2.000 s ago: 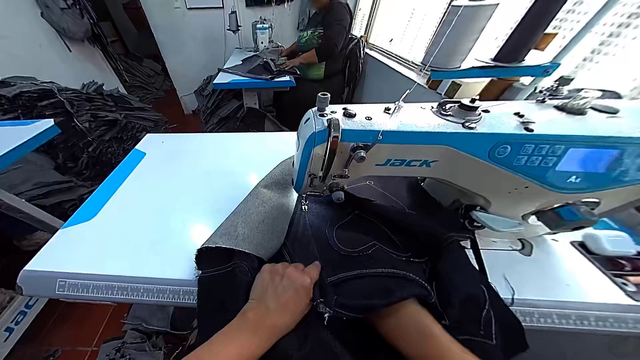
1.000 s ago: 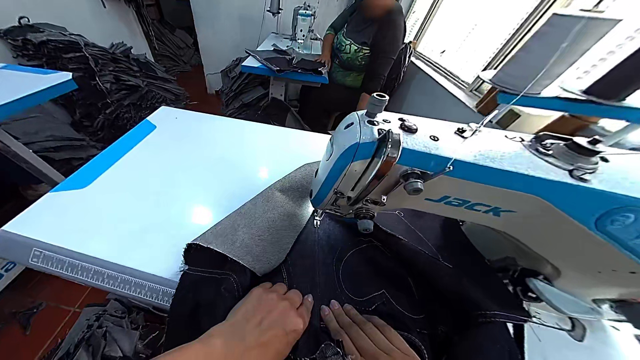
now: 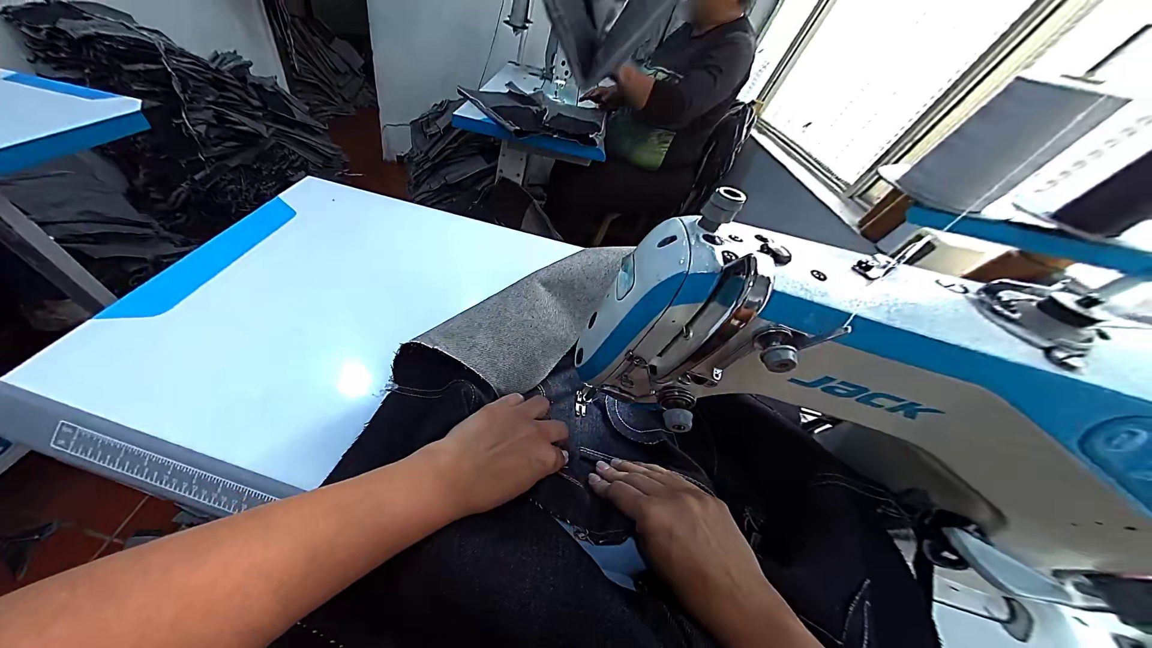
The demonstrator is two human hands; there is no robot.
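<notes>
Dark denim trousers point(image 3: 504, 567) lie bunched over the table's front edge and under the head of a Jack sewing machine point(image 3: 900, 360). A flap with its grey inner side up point(image 3: 531, 315) spreads left of the machine head. The presser foot point(image 3: 581, 402) is over the denim. My left hand point(image 3: 508, 450) rests on the cloth just left of and below the foot, fingers bent on it. My right hand point(image 3: 670, 513) lies on the denim to the right, fingers stretched toward the left hand. Whether either hand pinches the cloth cannot be told.
The white sewing table point(image 3: 270, 315) extends left, with a ruler strip point(image 3: 162, 468) along its front. Heaps of dark cloth point(image 3: 180, 126) lie behind. A seated person point(image 3: 684, 108) handles cloth at another machine. A blue thread stand point(image 3: 1026, 238) is at the right.
Both hands have moved forward over the denim, closer to the presser foot. The denim has shifted under them. The person behind now has a piece of cloth raised.
</notes>
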